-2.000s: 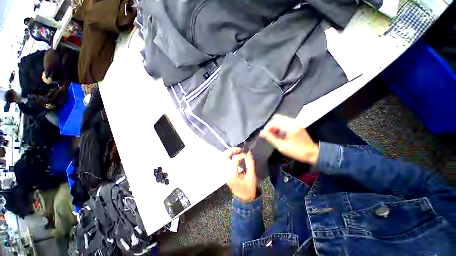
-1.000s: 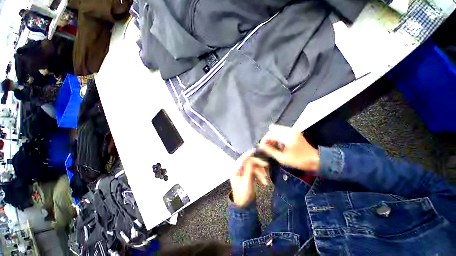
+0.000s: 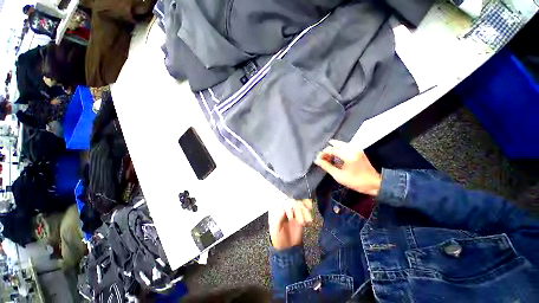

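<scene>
A grey garment (image 3: 283, 124) with white stripes lies on the white table (image 3: 159, 136), its near corner at the front edge. My right hand (image 3: 350, 168) is at this garment edge, thumb and fingertips pinched on the grey fabric; a small dark patch shows inside the curled fingers and I cannot tell what it is. My left hand (image 3: 289, 222) is just off the table edge below the corner, fingers curled and slightly blurred; I cannot tell if it holds anything. A fine line runs down near the corner between the hands. No needle can be made out.
A black phone (image 3: 197, 153), several tiny black pieces (image 3: 188, 201) and a small clear-and-dark packet (image 3: 207, 232) lie on the table at left. A checked piece (image 3: 493, 25) is at the far right. Blue bins (image 3: 502, 103), dark clothing piles (image 3: 127, 251) and people stand around.
My hands were close together at the garment corner and have moved apart. My left hand is lower, off the fabric. The garment corner now lies flatter and more visible.
</scene>
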